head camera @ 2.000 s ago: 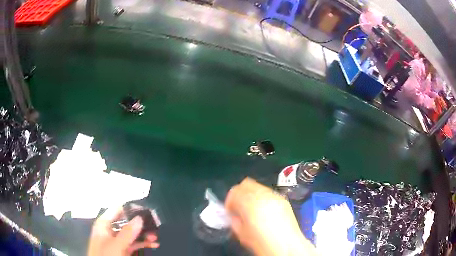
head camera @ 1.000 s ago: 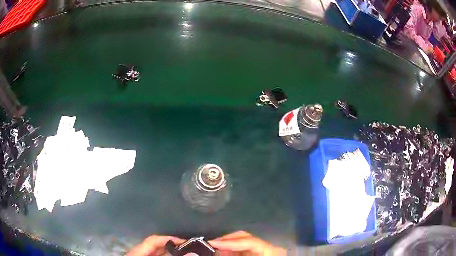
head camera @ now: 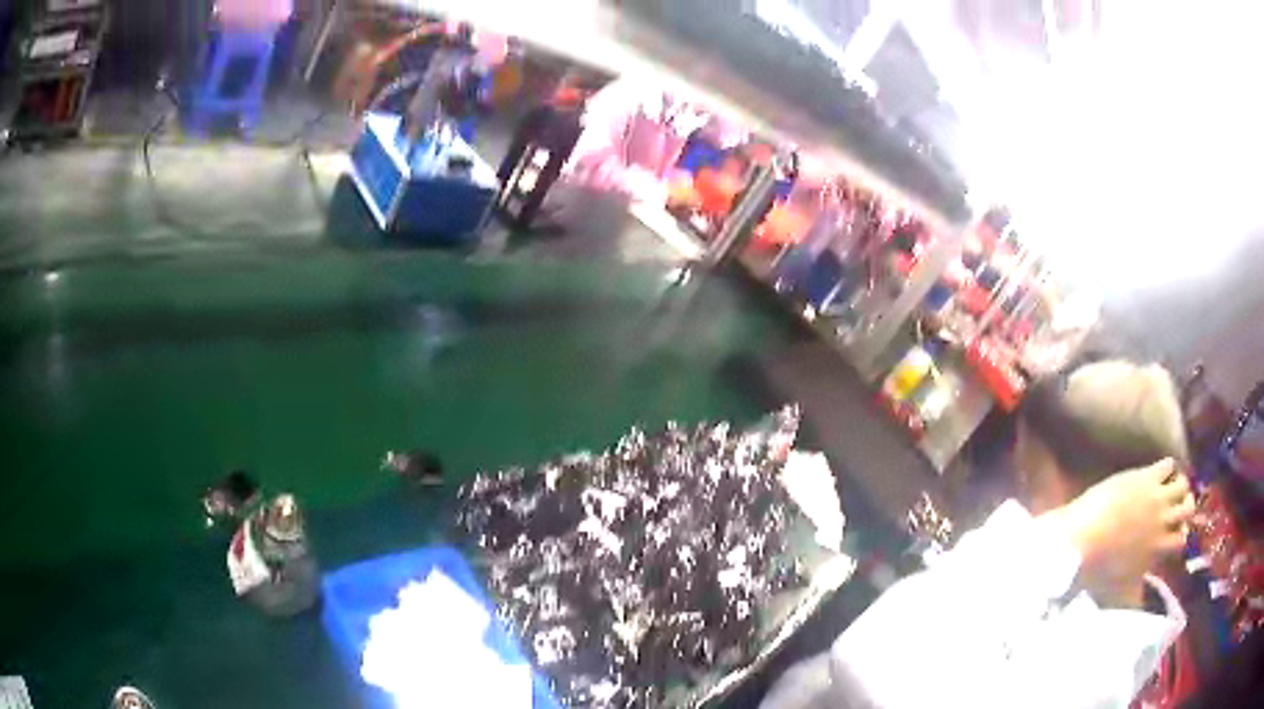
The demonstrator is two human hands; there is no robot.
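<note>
Neither of my hands is in the picture. A large heap of black-and-silver units (head camera: 645, 554) lies in front, right of the blue plastic bin (head camera: 340, 609). The bin holds white wipes (head camera: 441, 651). The labelled solvent bottle (head camera: 280, 561) stands left of the bin. Two loose units lie on the green belt: one dark unit (head camera: 232, 495) behind the bottle and another (head camera: 415, 467) behind the bin. Only the silver top of the other bottle (head camera: 132, 698) shows at the bottom edge.
A person in white (head camera: 970, 609) is close on the right, with a hand raised to the head. A blue box (head camera: 423, 187) stands beyond the belt's far edge. A blue stool (head camera: 233, 81) is at the far left. More people and stations blur along the line.
The view has swung right and up. Both my hands and the unit they held have left the picture, as has the white pile at left. The person on the right has come into view.
</note>
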